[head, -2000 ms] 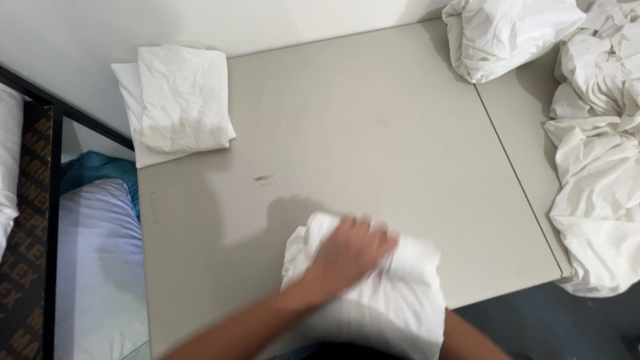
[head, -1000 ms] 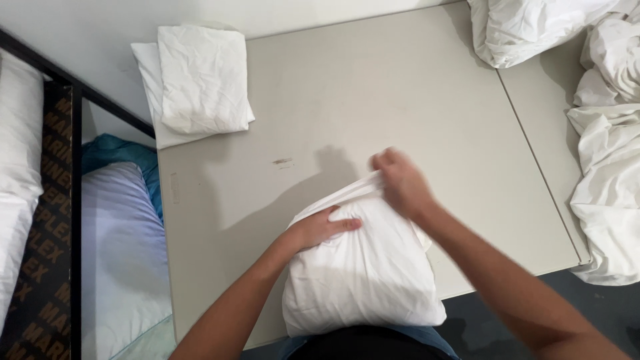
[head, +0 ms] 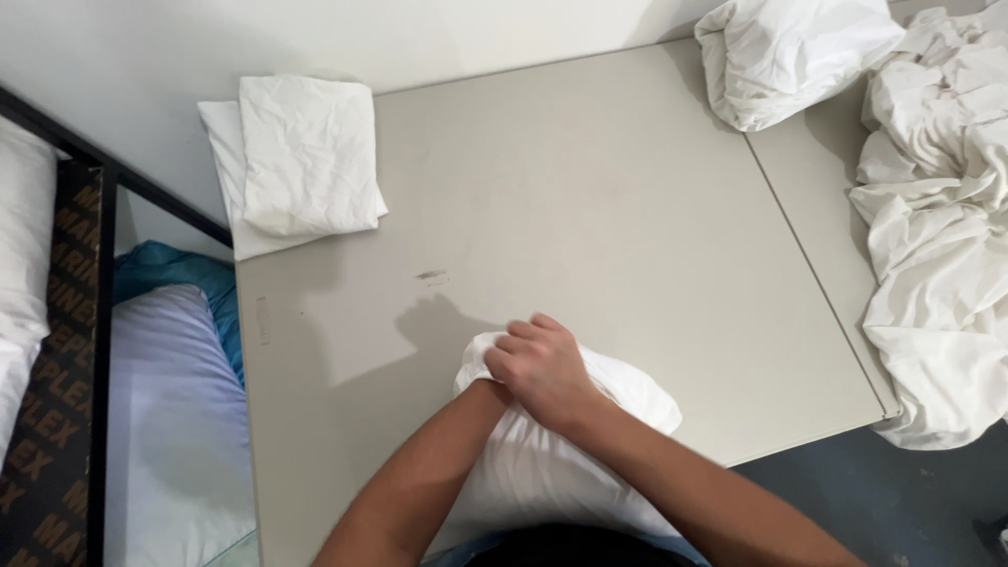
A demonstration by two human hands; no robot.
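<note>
A bulky white cloth bundle (head: 551,480) lies against my body at the near edge of the grey table (head: 598,236). My right hand (head: 543,362) is curled at the bundle's top edge, crossing over my left wrist; whether cloth is inside its fingers cannot be seen. My left hand (head: 492,366) is mostly hidden beneath the right hand and the white fabric, with only the wrist and forearm plain to see. Folded white cloths (head: 311,157) rest at the table's far left corner.
Another white bundle (head: 787,59) sits at the back right. Crumpled white sheets (head: 937,315) hang over the right edge. Left of the table stand a black metal frame (head: 102,354), a pale pillow (head: 181,425) and teal fabric (head: 177,268). A wall (head: 488,31) runs behind.
My right hand has moved left, from the bundle's upper right side to over my left wrist. My left hand, visible on top of the bundle one second ago, is now mostly covered.
</note>
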